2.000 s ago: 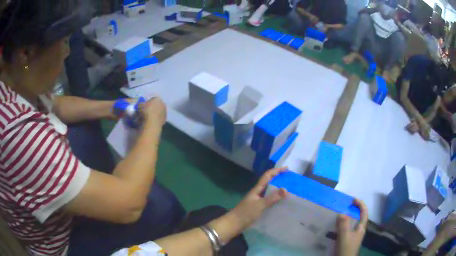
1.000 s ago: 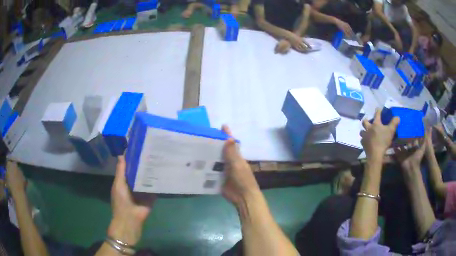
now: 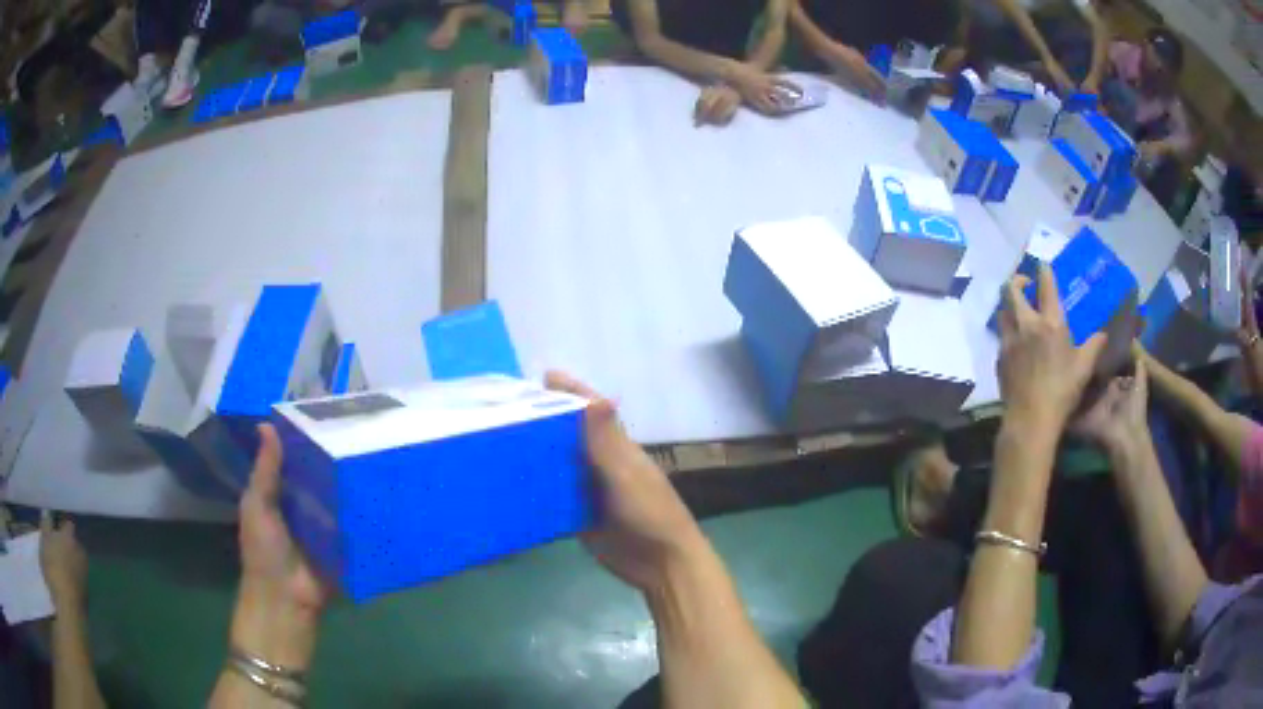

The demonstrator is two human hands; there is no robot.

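A closed blue and white carton (image 3: 464, 492) is held level above the lap at the table's near edge. Its plain blue side faces me, and its white face with a dark printed patch is on top. My left hand (image 3: 284, 533) grips its left end, with bracelets on the wrist. My right hand (image 3: 623, 485) grips its right end. Fingers behind and under the carton are partly hidden.
The white table (image 3: 333, 194) has a brown seam. Cartons stand at left, including a blue one (image 3: 277, 346), and a light-blue one (image 3: 471, 342) behind mine. White-topped cartons (image 3: 817, 284) stand at right. A neighbour's hands (image 3: 1053, 346) hold a blue carton. Others sit around.
My view has swung right from the left neighbour to the table. The held carton has turned: its printed white face was towards me, now the blue side is and white is on top.
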